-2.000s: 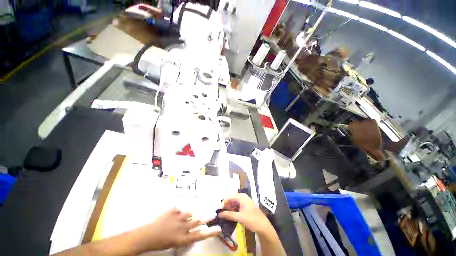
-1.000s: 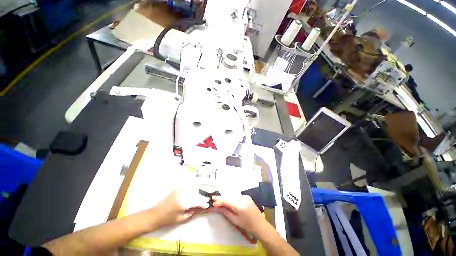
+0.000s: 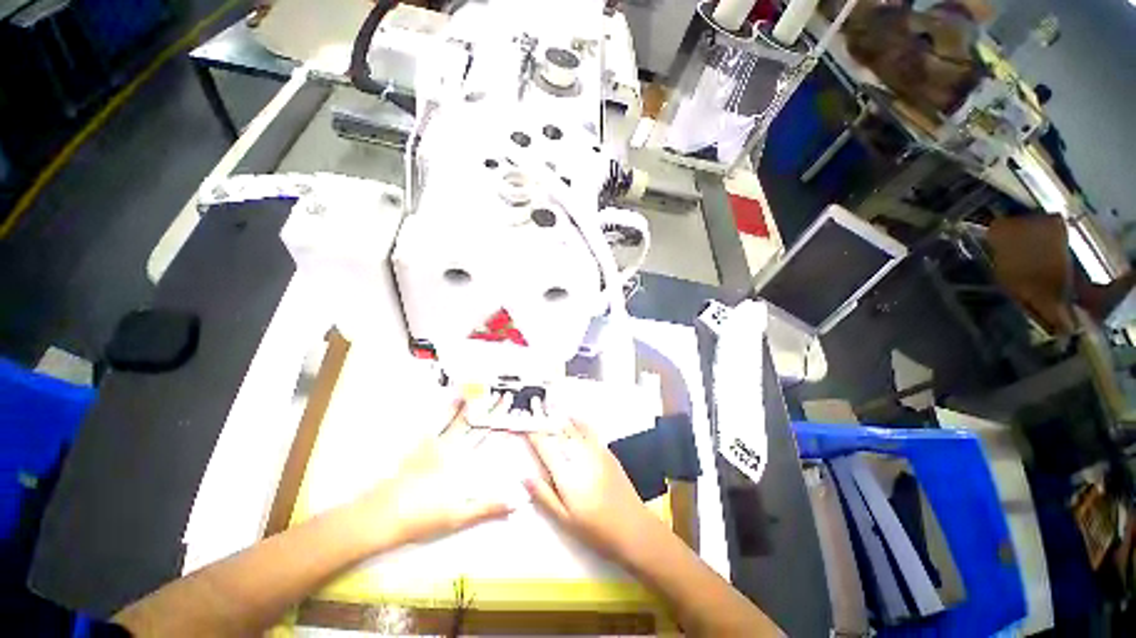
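Note:
The white pattern sewing machine head (image 3: 498, 268) with a red logo stands over the white template (image 3: 374, 436). Under it, a small clamp window shows black material (image 3: 517, 400). My left hand (image 3: 449, 471) lies at the window's left front with its fingertips at the clamp. My right hand (image 3: 579, 480) lies at the window's right front, fingertips also at the clamp. I see nothing held in either hand, but glare washes out the fingertips, so any grip is unclear. Whether a label lies in the window I cannot tell.
A dark pad (image 3: 657, 456) lies at the template's right. A white label strip (image 3: 739, 399) lies further right. A control panel (image 3: 832, 277) stands behind it. A blue bin (image 3: 972, 499) holds strips at the right. A black block (image 3: 152, 339) sits at the left.
My hands have moved forward to the clamp window, from handling a small dark piece in front of it. The red-edged tool seen near my right hand no longer shows. The view has shifted.

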